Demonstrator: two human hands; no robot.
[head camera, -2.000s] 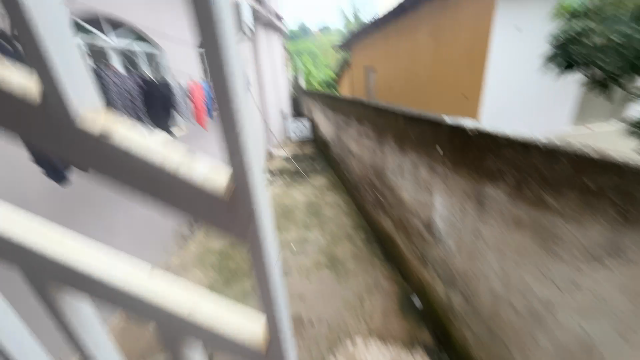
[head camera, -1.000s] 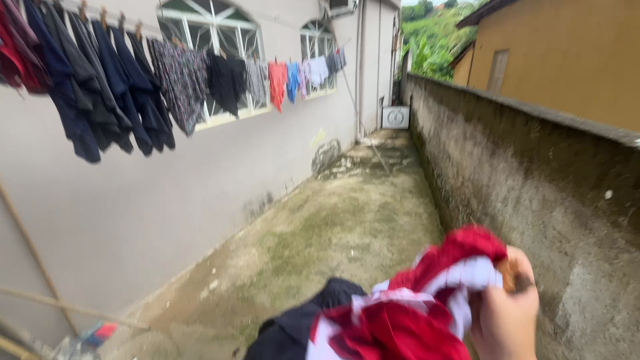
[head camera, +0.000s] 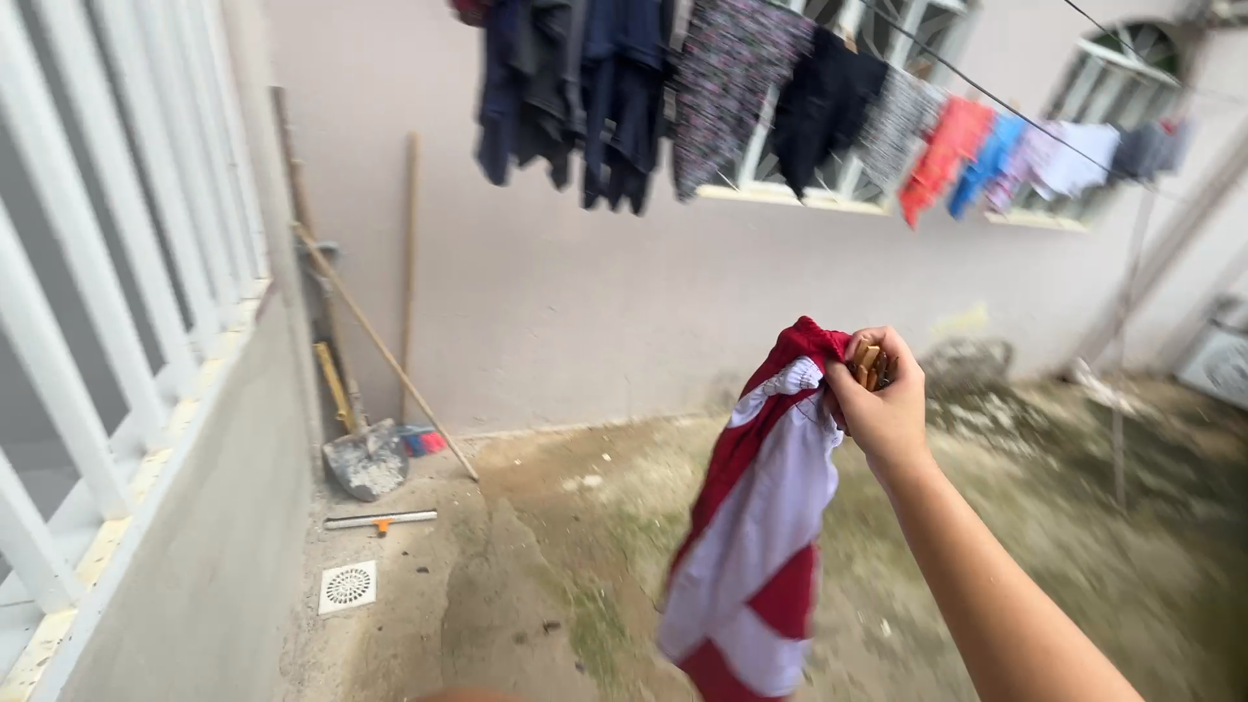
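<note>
My right hand (head camera: 882, 400) is raised right of centre, closed on the gathered waistband of a red and white garment (head camera: 756, 517) and on several wooden clothespins (head camera: 871, 365). The garment hangs down from the fingers over the yard floor. At the bottom edge a blurred patch of skin shows; whether it is my left hand cannot be told. Above and beyond, dark trousers (head camera: 619, 97), a patterned garment (head camera: 736, 88), a red garment (head camera: 944, 151) and a blue one (head camera: 987, 161) hang pegged along a clothesline.
A white barred railing (head camera: 107, 292) on a low wall stands at the left. A shovel (head camera: 369, 458), wooden poles (head camera: 410, 273) and a floor squeegee (head camera: 380, 521) are by the far corner, near a floor drain (head camera: 347, 586). A thin line (head camera: 985, 90) crosses the upper right.
The view has swung left, bringing the railing and corner tools in. The red and white garment, bunched a second ago, now hangs lengthwise from my right hand. The dark cloth beside it is out of sight.
</note>
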